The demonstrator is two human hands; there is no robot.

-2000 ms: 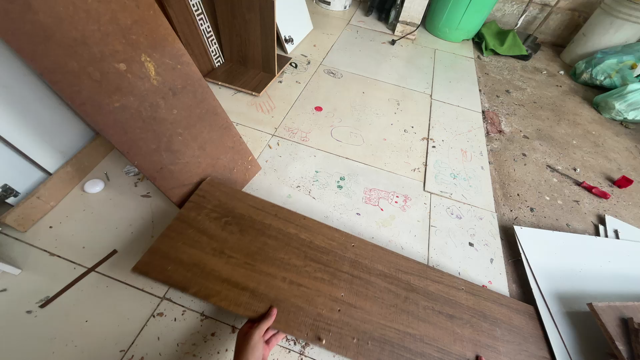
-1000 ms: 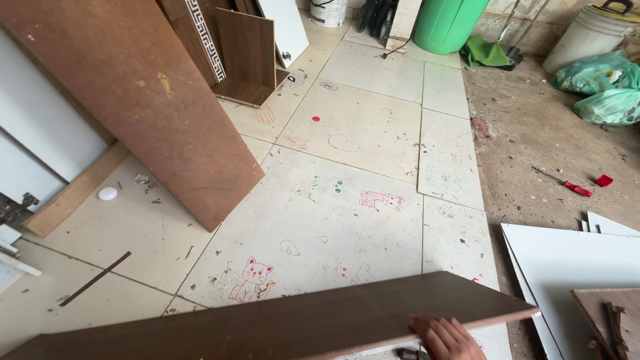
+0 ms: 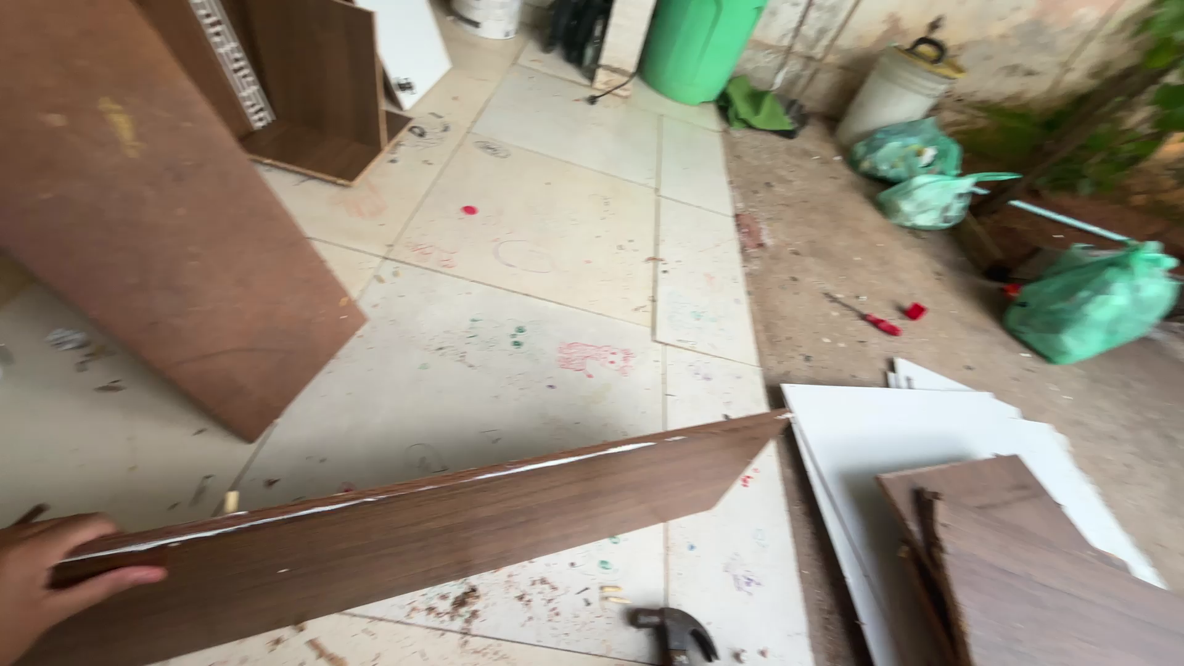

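A long dark wood-grain board [image 3: 444, 518] is tilted on its side across the lower part of the view, a chipped white line running along its upper edge. At its left end my left hand [image 3: 69, 573] grips that edge between thumb and fingers. No right hand shows. Below the board's right half, the head of a claw hammer [image 3: 673, 634] lies on the tiles, its handle cut off by the frame. A small wooden dowel [image 3: 231, 501] stands out near the board's upper edge.
A large brown panel [image 3: 166, 222] slants at the left, beside a wood-grain cabinet carcass [image 3: 314, 92]. White boards [image 3: 925, 425] and broken wood-grain pieces [image 3: 1045, 555] are stacked at the right. A red-handled screwdriver [image 3: 879, 324], green bags [image 3: 1091, 305] and a green bin [image 3: 703, 46] stand or lie farther off.
The board has turned from lying face up to tilted on its side. A hand seen near its right end one second ago is gone, and my left hand now holds its left end.
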